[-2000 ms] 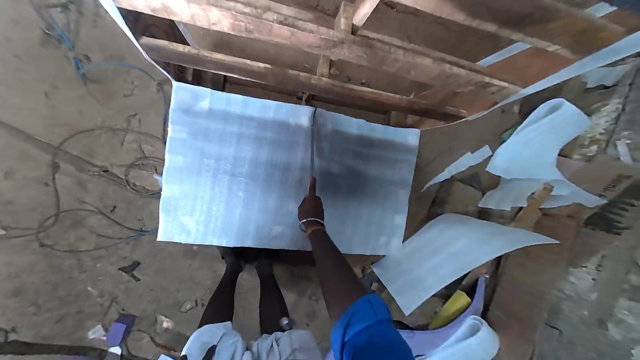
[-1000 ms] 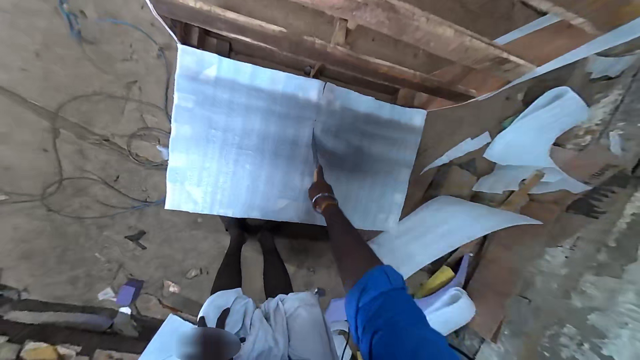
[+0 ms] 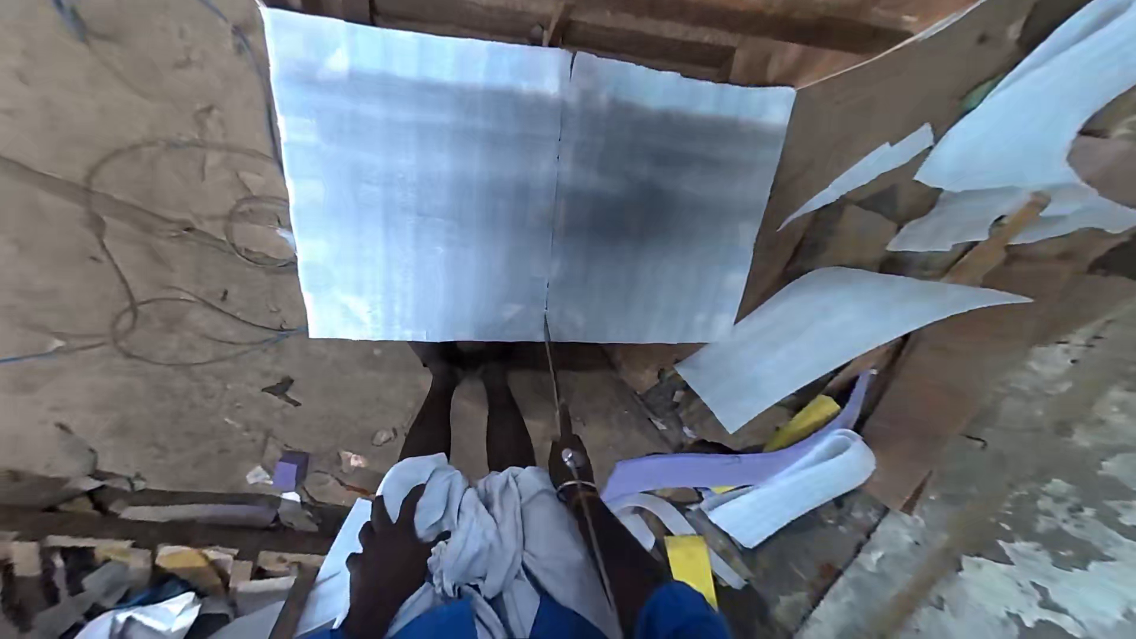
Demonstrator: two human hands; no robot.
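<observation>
A wide white foam sheet [image 3: 426,195] lies in front of me, with a thin cut line running from its far edge to its near edge. My right hand [image 3: 572,466] is closed around a long thin blade [image 3: 552,373], whose far end meets the sheet's near edge at the cut line. The blade's full shape and its handle are partly hidden by the hand. My left hand [image 3: 390,555] rests with spread fingers on the pale cloth [image 3: 488,532] over my lap.
Beyond the sheet stands a wooden frame [image 3: 657,44]. Curved white foam offcuts [image 3: 825,328] lie at the right, near purple foam strips [image 3: 728,470] and a yellow foam piece [image 3: 690,568]. Cable loops [image 3: 133,302] lie on the floor at left. A wooden beam [image 3: 213,524] crosses the lower left.
My right hand has drawn the blade back toward me from the middle of the sheet to its near edge. The cut line now shows along the sheet. My left hand has come into view on the cloth.
</observation>
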